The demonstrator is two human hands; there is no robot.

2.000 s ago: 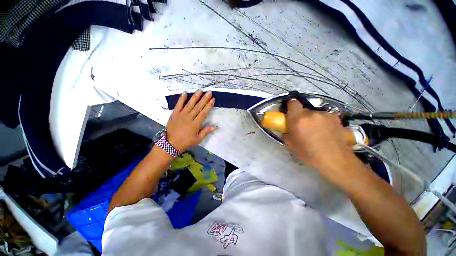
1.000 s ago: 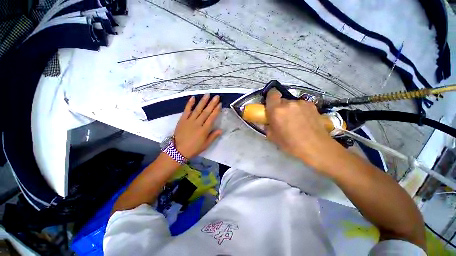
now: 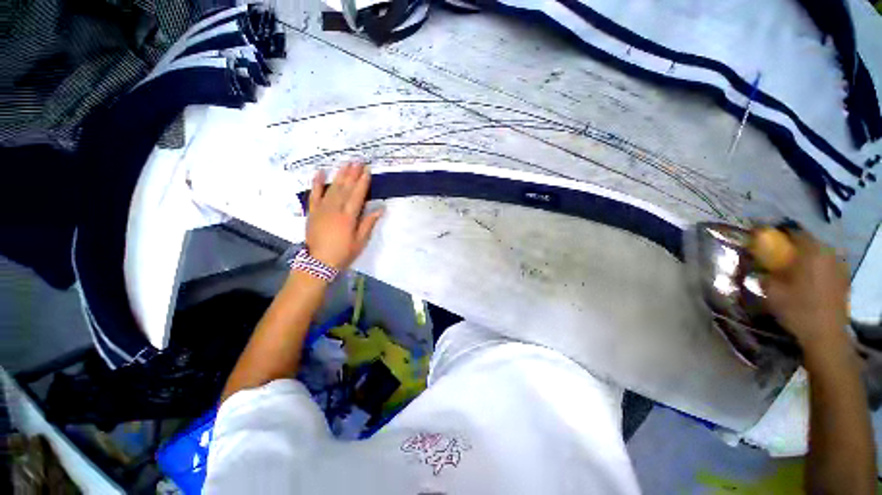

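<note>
A navy waistband piece (image 3: 455, 184) with a white upper edge lies curved on the pale table (image 3: 542, 280), a small dark label (image 3: 539, 198) at its middle. My left hand (image 3: 338, 215) lies flat with fingers spread on the band's left end. My right hand (image 3: 808, 290) is blurred and grips the yellow-orange handle of the steam iron (image 3: 732, 276) at the table's right side. The iron stands at the band's right end, its silver plate side showing; whether it touches the table I cannot tell. The band's right tip is hidden by the iron.
Unpressed navy-and-white waistbands (image 3: 667, 70) lie along the far side, a marking pen (image 3: 745, 113) on them. Smooth dark waistbands (image 3: 106, 184) curve round the table's left end. A small dark and white heap (image 3: 382, 17) lies at the far edge. A blue crate (image 3: 189, 450) with scraps is below.
The iron has moved right along the band and has turned, uncovering the label and most of the strip. My left hand has shifted a little left, still on the band's left end.
</note>
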